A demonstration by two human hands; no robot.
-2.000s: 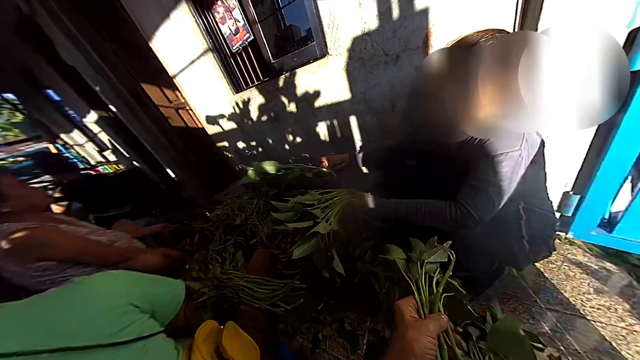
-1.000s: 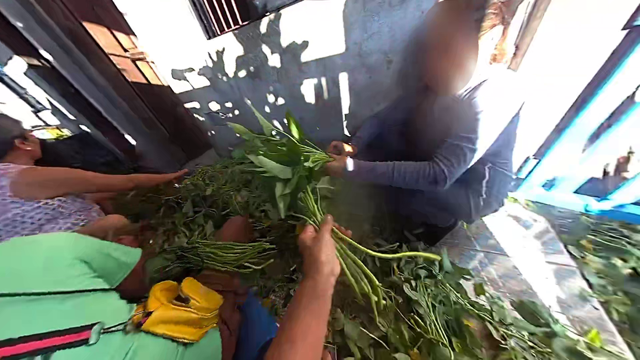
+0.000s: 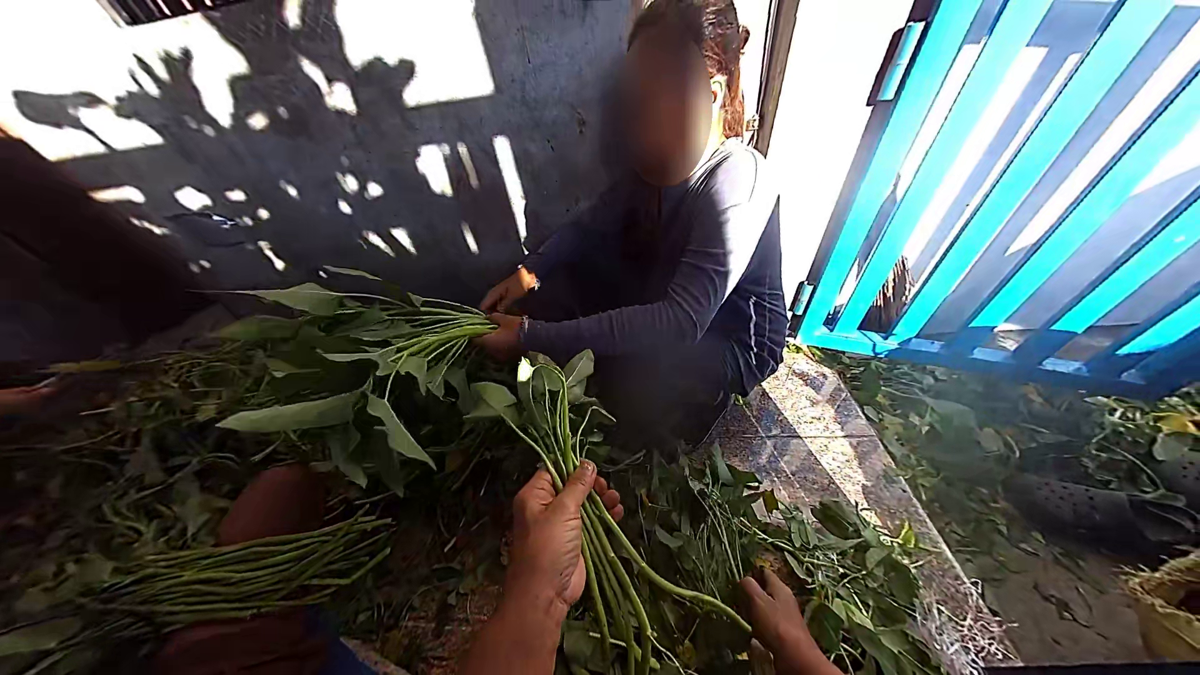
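Observation:
My left hand is closed around a small bunch of long green leafy stems, with leaves at the top and bare stems hanging below the fist. My right hand is low at the right, by the tip of one curved stem and over the leaf pile; whether its fingers touch a stem cannot be told. Across from me a seated person in a dark long-sleeved top holds a larger bunch of leafy greens in both hands. A bundle of trimmed stems lies at the lower left.
Loose leaves and stems cover the ground around my hands. Behind is a shadowed wall. A blue slatted gate stands at the right beside a tiled ledge. A yellowish sack is at the lower right edge.
The view has swung toward the gate. My left hand's bunch, close to the other person's hands a second ago, is now apart from them. My right hand has come into view.

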